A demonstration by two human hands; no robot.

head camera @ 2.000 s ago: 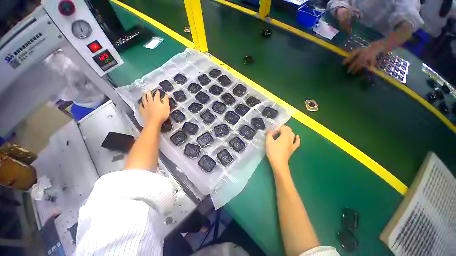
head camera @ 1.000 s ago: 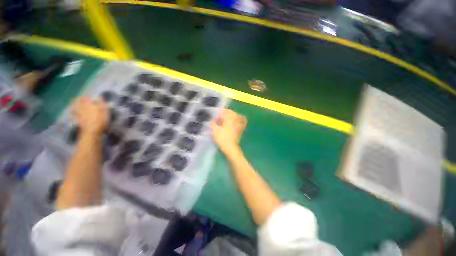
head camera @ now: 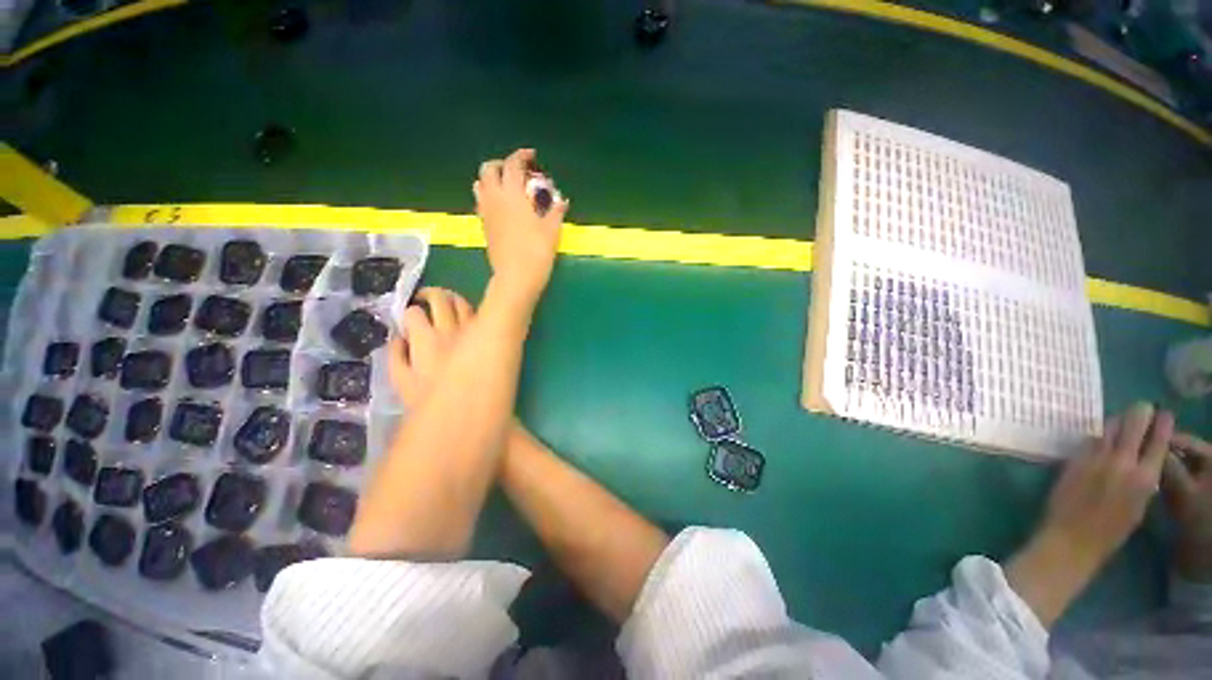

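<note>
My left hand (head camera: 518,233) is closed on a small metal-edged part (head camera: 541,194) with a dark centre, above the yellow conveyor edge. My left forearm crosses over my right one. My right hand (head camera: 432,348) is at the right edge of the whitish liner sheet (head camera: 405,249), partly covered by my left forearm; whether it grips the sheet or a dark piece at its fingertips is unclear. Many black square housings (head camera: 210,363) lie in rows on the sheet.
Two black housings (head camera: 714,413) lie on the green bench (head camera: 625,345). A cream perforated tray (head camera: 957,266) stands at the right, beside a neighbour's hands (head camera: 1097,498). Dark parts (head camera: 274,144) sit on the conveyor behind a yellow edge (head camera: 678,247). A dark block (head camera: 77,654) is at bottom left.
The view has turned right. My left hand has left the sheet's left side, crossed over my right arm and taken the small part from the belt. My right hand stays by the sheet's right edge.
</note>
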